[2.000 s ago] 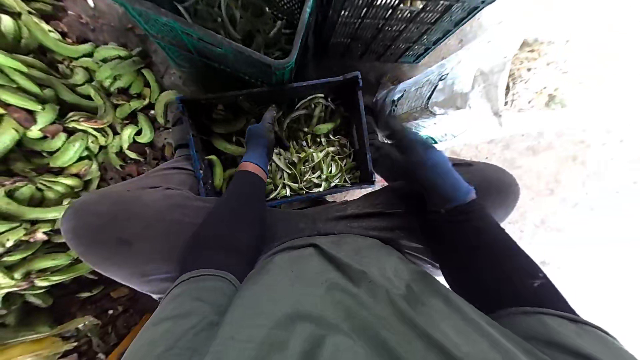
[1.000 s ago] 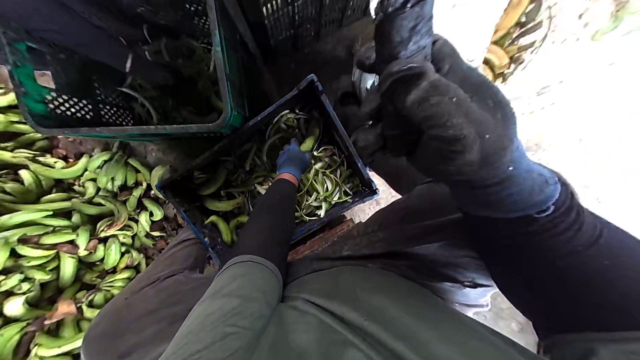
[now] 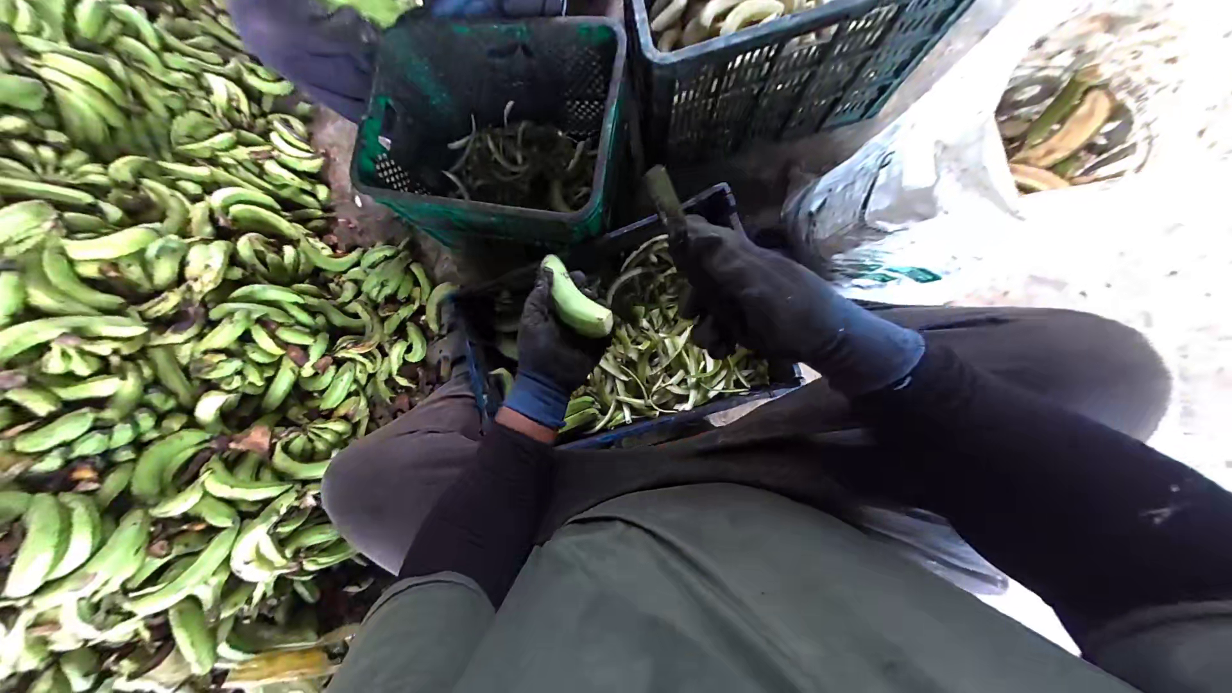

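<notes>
My left hand (image 3: 558, 337), in a dark work glove with a blue cuff, grips a green plantain (image 3: 577, 303) above a blue-rimmed plastic crate (image 3: 654, 430). Strips of green peel (image 3: 664, 371) fill much of that crate, with some green fruit at its lower left. Over the crate's right side is my right hand (image 3: 751, 289), gloved the same way. Its fingers are closed around a dark, narrow object (image 3: 664, 192) that points up and away; whether it is a knife handle or another tool I cannot tell.
A large heap of green plantains (image 3: 192, 318) covers the floor at left. Ahead stand a green plastic crate (image 3: 491, 217) holding peel strips and a dark crate (image 3: 760, 87) with pale fruit. A whitish sack (image 3: 905, 183) is at right. Part of another person shows at the top left.
My left hand, inside the crate one second ago, is now raised above it with a plantain. My right hand has come down from the top of the view. The view has shifted.
</notes>
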